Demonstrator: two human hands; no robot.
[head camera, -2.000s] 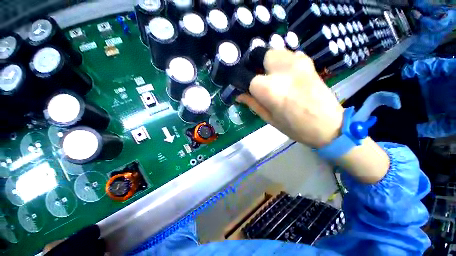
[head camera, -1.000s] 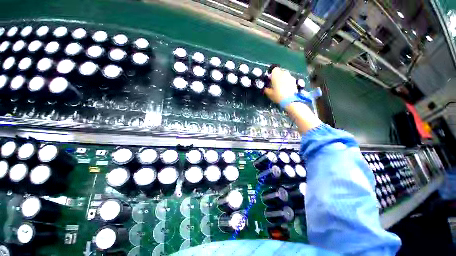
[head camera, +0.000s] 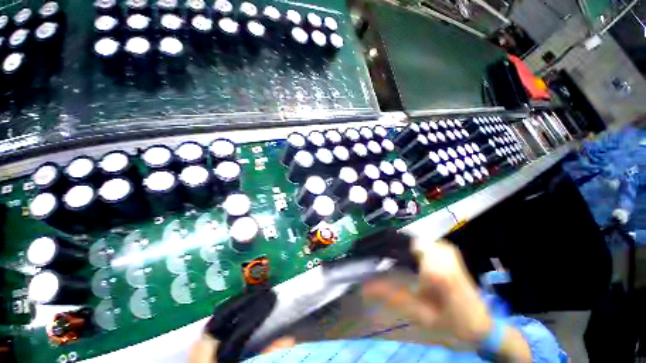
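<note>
My right hand (head camera: 446, 291) is blurred over the line's front rail, fingers pointing left. A black shape at its fingers could be finger covers, a capacitor or both; I cannot tell. My left hand (head camera: 244, 320) is low in the view, partly cut off by the bottom edge, with black-covered fingers; whether it holds anything is unclear. Behind the hands lies a green circuit board (head camera: 273, 183) with rows of black capacitors (head camera: 159, 181) with white tops. Pale capacitor footprints (head camera: 182, 288) show uncovered on its left part. An orange choke coil (head camera: 256, 270) sits near the front edge.
A clear tray (head camera: 283, 92) with standing capacitors lies behind the boards on a green surface. The metal rail (head camera: 453, 221) runs along the front. More capacitor-filled boards (head camera: 457, 152) extend right. A person in blue sleeves (head camera: 609, 177) is at the far right.
My right hand has come back from the tray to the front rail. My left hand has come into view at the bottom. The view has shifted, showing the tray farther up.
</note>
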